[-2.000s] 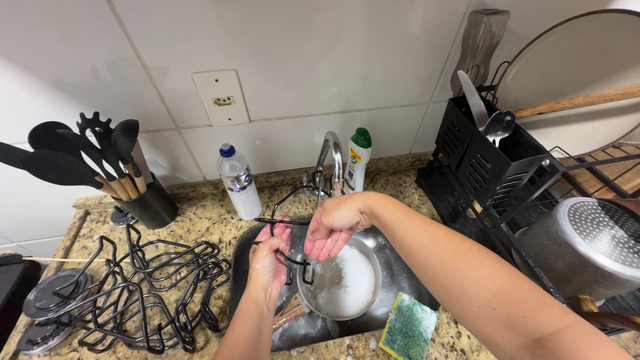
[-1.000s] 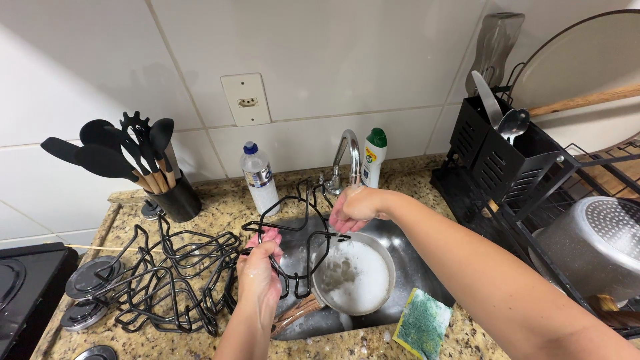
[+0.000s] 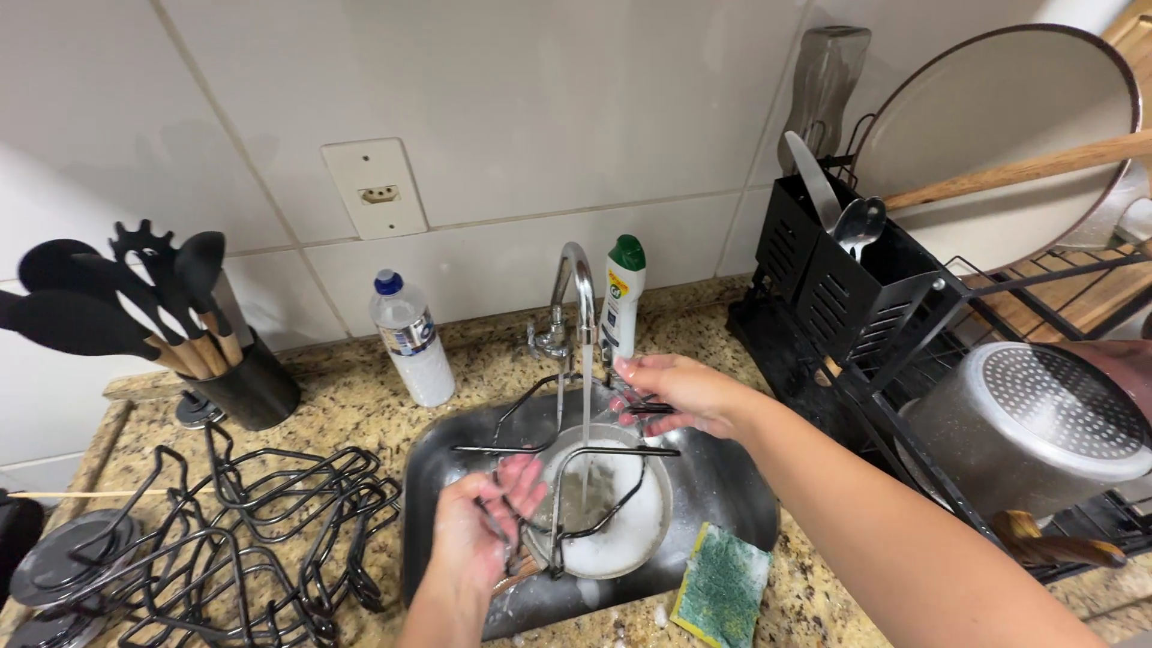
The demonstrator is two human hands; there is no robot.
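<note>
A black wire stove grate [image 3: 621, 452] is held level over the steel sink [image 3: 738, 486], between my two hands. My left hand [image 3: 481, 517] grips its near left part, and my right hand [image 3: 679, 393] has its fingers on its far right part. Water runs from the chrome faucet [image 3: 579, 279] through the grate into a round pot of suds [image 3: 630, 531] standing in the sink. Beside the sink's near right edge lies a green and yellow sponge [image 3: 723, 587] with foam on it. Wooden handles, partly hidden, show left of the pot.
More black grates [image 3: 261, 531] are heaped on the granite counter at left, beside burner caps [image 3: 76, 553] and a black utensil holder [image 3: 256, 387]. A clear bottle [image 3: 416, 346] and a Cif bottle [image 3: 621, 297] stand behind the sink. A black dish rack [image 3: 927, 396] with a pot [image 3: 1035, 423] fills the right.
The grate has gone from upright to nearly level under the faucet. My right hand, apart from the grate's edge a second ago, now touches it. Running water now shows plainly.
</note>
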